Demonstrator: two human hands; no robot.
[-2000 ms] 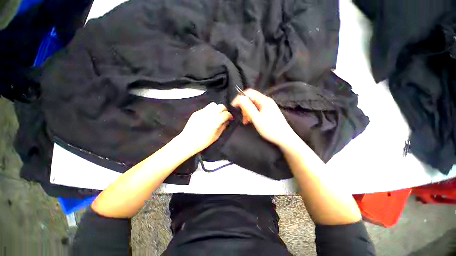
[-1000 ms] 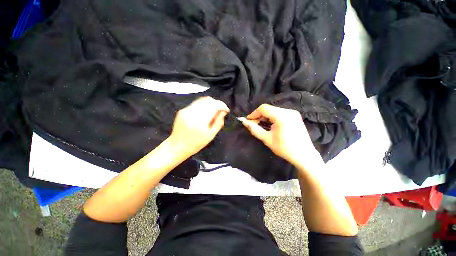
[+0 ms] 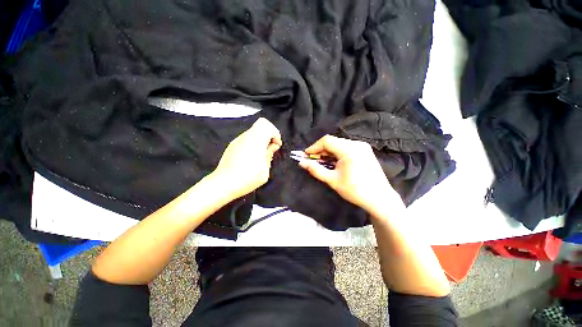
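Note:
A black jacket (image 3: 210, 57) with light lint specks is spread in front of me, with an oval gap showing white table at left centre. My right hand (image 3: 344, 165) is closed on small thread snips (image 3: 297, 155), whose pale tips point left over the cloth. My left hand (image 3: 249, 153) lies left of the tips with its fingers pinched together at the cloth. Whether it holds cloth or a thread is too small to tell. A thin dark cord (image 3: 263, 218) curves out below my left hand.
The white tabletop (image 3: 70, 207) shows along the front edge. More black garments (image 3: 526, 128) lie at the right. Red plastic stools (image 3: 523, 246) stand below right. A blue plastic object (image 3: 67, 251) is below left. The garment's front zip (image 3: 96, 191) runs along its lower left edge.
The snips first pointed up beside my left fingers; now they point left and show more. My hands are slightly farther apart. The jacket appears shifted left in view.

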